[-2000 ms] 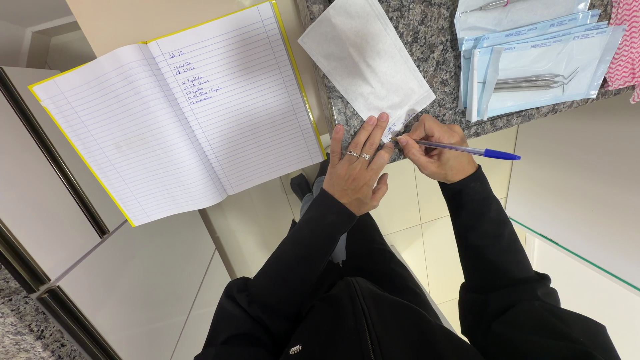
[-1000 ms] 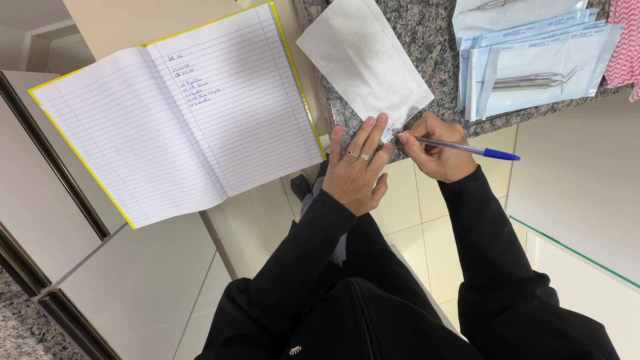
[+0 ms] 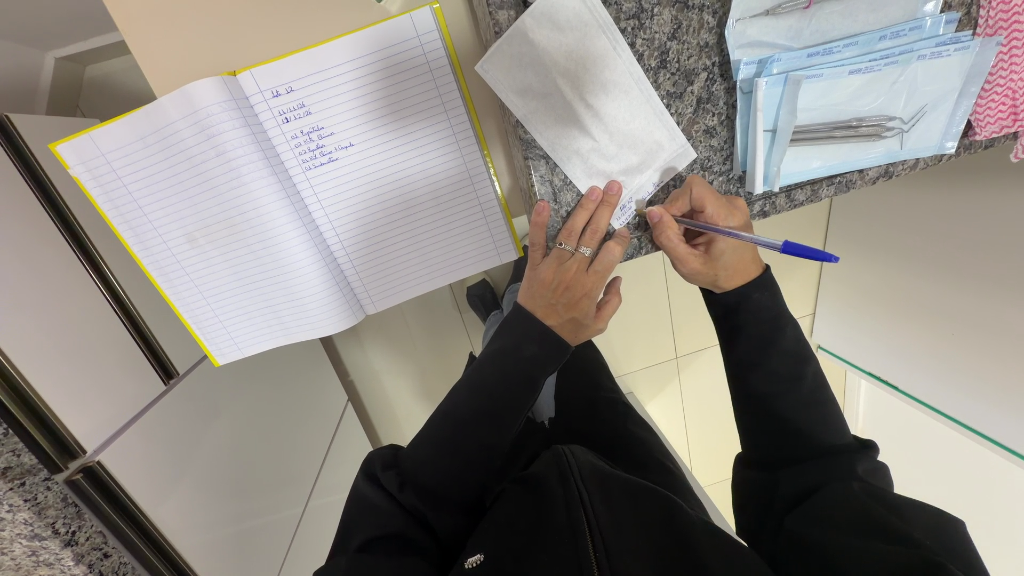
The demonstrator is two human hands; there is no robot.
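Note:
My right hand [image 3: 708, 232] is closed around a clear ballpoint pen with a blue cap on its back end [image 3: 752, 238]. The pen's tip is at the lower corner of a white paper sterilization pouch [image 3: 588, 96], beside small blue handwriting. My left hand [image 3: 576, 272], with rings on two fingers, lies with its fingertips on that corner and the counter edge, fingers somewhat apart, holding nothing. Left of the hands lies an open lined notebook with yellow cover edges [image 3: 384, 168], bearing handwriting on its right page.
Several blue-and-clear sterilization pouches [image 3: 880, 164] with metal dental instruments [image 3: 860, 130] overlap on the granite counter [image 3: 656, 48]. A pink-and-white patterned cloth [image 3: 1000, 72] is at the far right. White cabinet fronts [image 3: 224, 448] stand below the notebook, and the counter's front edge runs by my hands.
The blue writing at the pouch's corner shows more plainly beside the pen tip, which has shifted slightly. My left hand has stayed in place.

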